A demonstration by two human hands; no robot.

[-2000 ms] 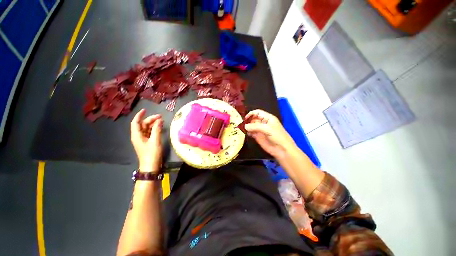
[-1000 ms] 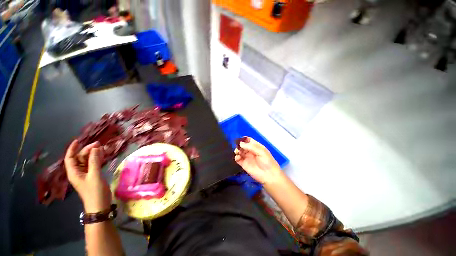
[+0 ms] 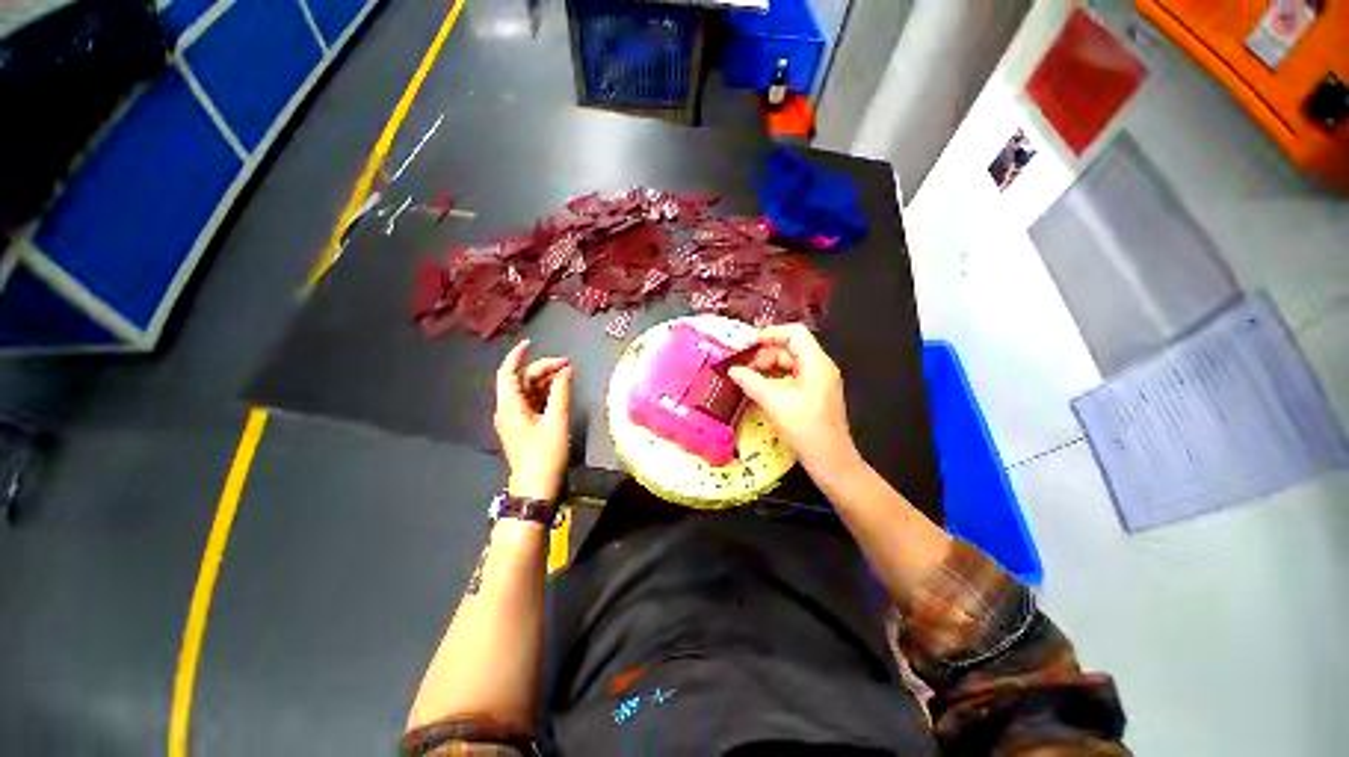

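Observation:
A pink roller box (image 3: 681, 388) with a dark red window sits on a round cream stand (image 3: 647, 451) with dark specks. My right hand (image 3: 795, 388) pinches a small dark red leather piece (image 3: 738, 360) between thumb and fingers, over the box's right side at the window. My fingers partly hide the piece. My left hand (image 3: 534, 414) is left of the stand, above the table's front edge, fingers apart and empty. A pile of maroon leather pieces (image 3: 621, 255) lies behind the stand.
The black table (image 3: 355, 348) has a dark blue cloth (image 3: 811, 200) at its far right and thin silvery tools (image 3: 397, 215) at its far left. A blue bin (image 3: 979, 459) stands right of the table beside the white panel (image 3: 947, 244). An orange housing (image 3: 1258, 74) is at the upper right.
The view turned right and came back. My right hand, out over the blue bin a second ago, is now over the pink box with a leather piece. My left hand stays empty.

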